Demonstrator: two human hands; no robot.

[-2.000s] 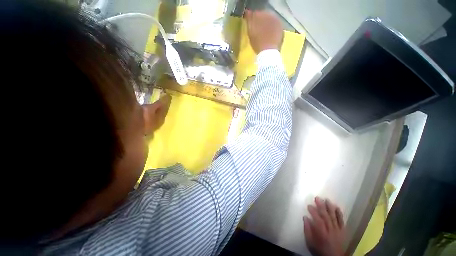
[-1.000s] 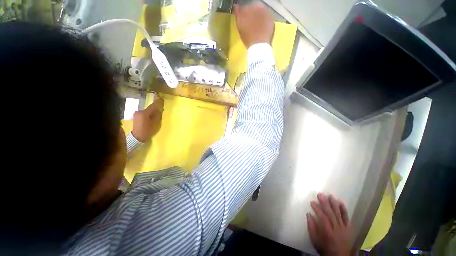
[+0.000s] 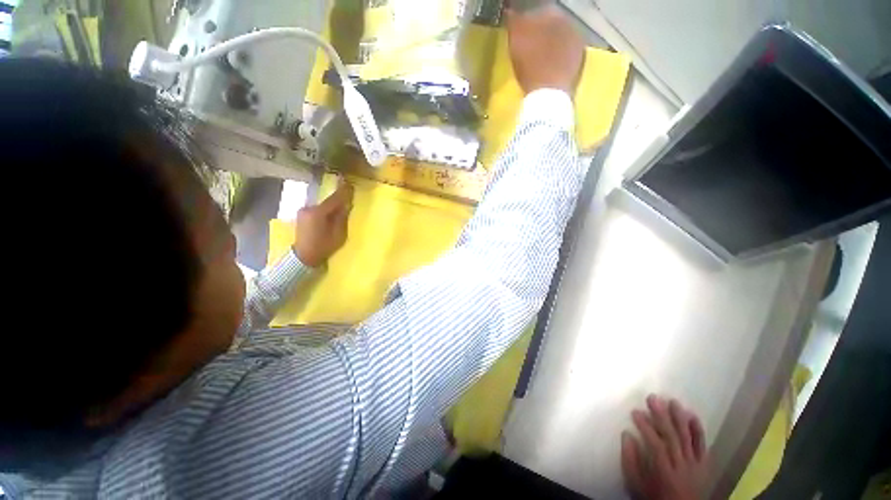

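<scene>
My right hand rests on the white table at the lower right, fingers spread, holding nothing; the picture's edge cuts off its wrist. My left hand is not in view. A yellow panel lies in front of the brass-yellow clamp bar, under the sewing machine's lit metal parts. A person in a striped shirt has one hand at the panel's left edge and the other on yellow material beyond the clamp. That person's arm hides part of the panel.
A dark display in a pale frame stands at the right. A white gooseneck lamp curves over the clamp. The person's dark-haired head fills the left side. A dark strip edge runs beside the sleeve. Pale sheets lie behind the display.
The view has shifted, showing more of the machine at upper left. The person's near hand now shows clear of their head, at the panel's edge. My right hand stays on the table.
</scene>
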